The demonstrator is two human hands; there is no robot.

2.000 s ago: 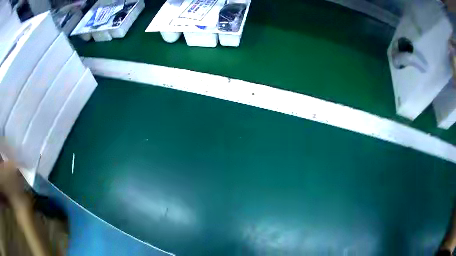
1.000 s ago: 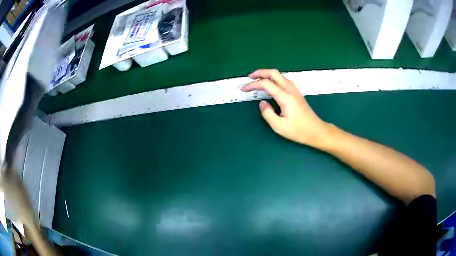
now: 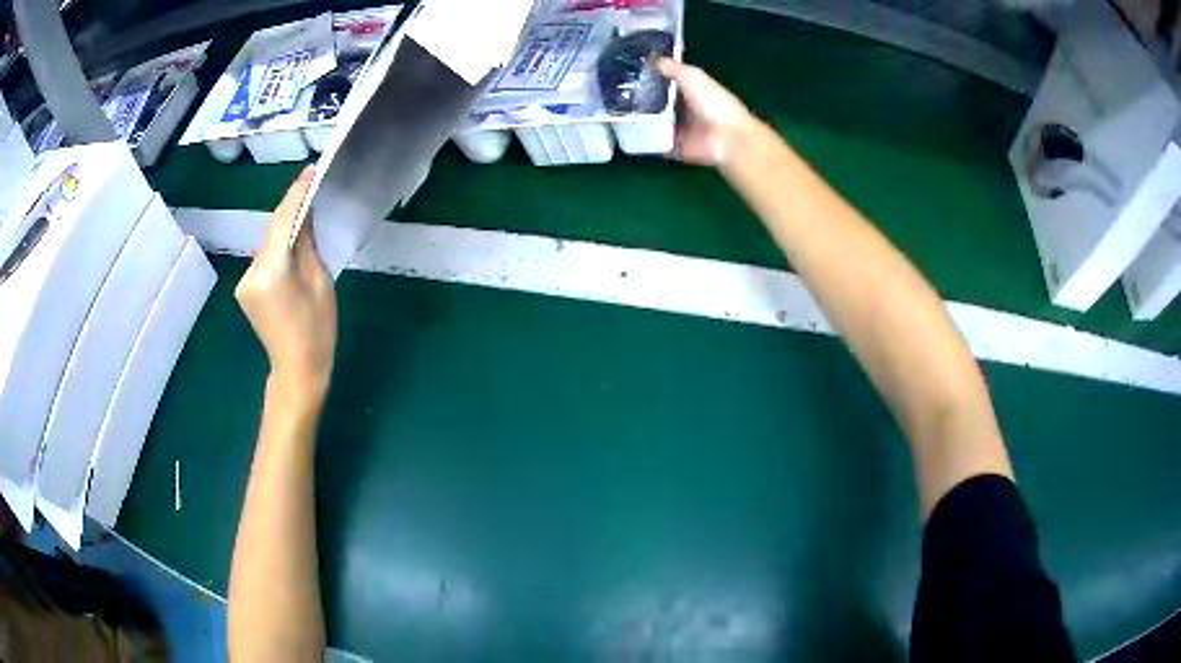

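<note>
My left hand [image 3: 295, 292] holds a white retail box [image 3: 376, 162] tilted on the conveyor side, its open end and a raised white flap turned toward the tray. My right hand [image 3: 710, 119] grips the right end of a filled white blister tray [image 3: 563, 140]. The tray has a black bundle [image 3: 635, 73] at its right end and a printed white leaflet [image 3: 544, 55] on top. The box hides the tray's left end, so I cannot tell whether it is inside the box.
More filled trays [image 3: 253, 132] lie on the green conveyor [image 3: 829, 117] at the upper left. White boxes [image 3: 97, 350] lean in a row at the left worktop edge. Other white boxes [image 3: 1094, 220] stand at the right. A scuffed white strip [image 3: 609, 275] divides conveyor and worktop.
My right hand has moved up from the white strip and taken hold of the tray's right end. The box in my left hand has moved right, from the left edge to the tray.
</note>
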